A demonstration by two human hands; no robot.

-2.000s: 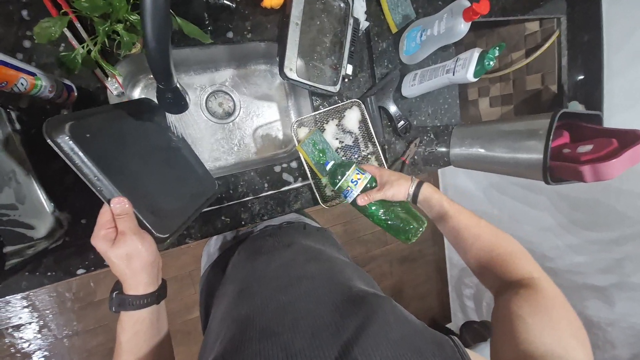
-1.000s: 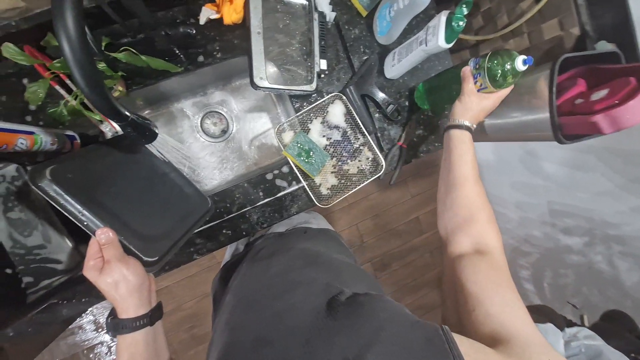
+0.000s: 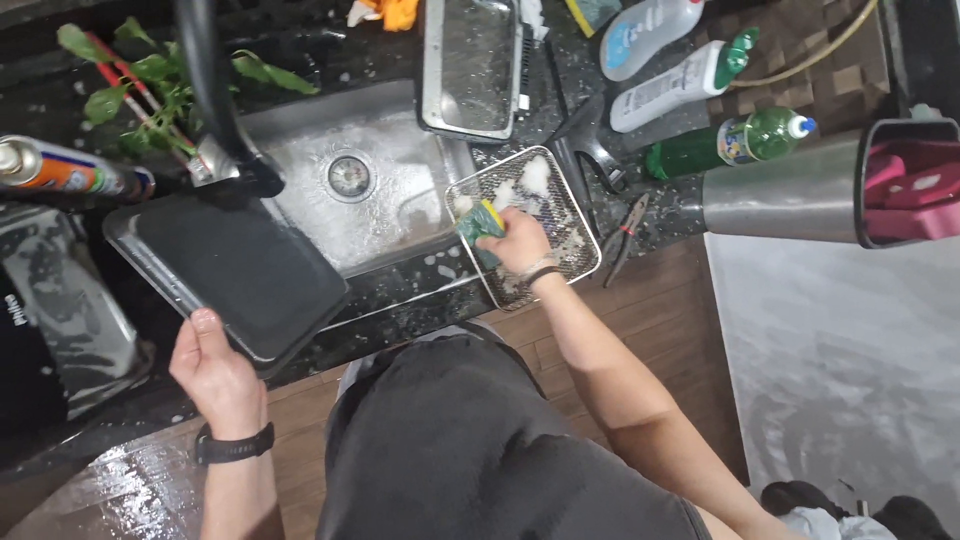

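My left hand grips the near edge of a black rectangular tray, which is held at the left of the steel sink. My right hand holds a green and yellow scrub sponge over a wire mesh basket with white foam on it. That basket lies at the sink's right edge. A green dish soap bottle lies on the counter to the right of the basket, beside a steel bin. Water pools around the sink drain, below the black faucet.
A framed glass panel overlaps the sink's back right corner. Pliers lie right of the basket. Two white bottles lie behind. A spray can and a leafy plant are at the left, the steel bin at the right.
My right hand has let go of the green bottle, now lying by the bin, and has come back left to the basket, where it has taken hold of the sponge. My left hand still holds the tray.
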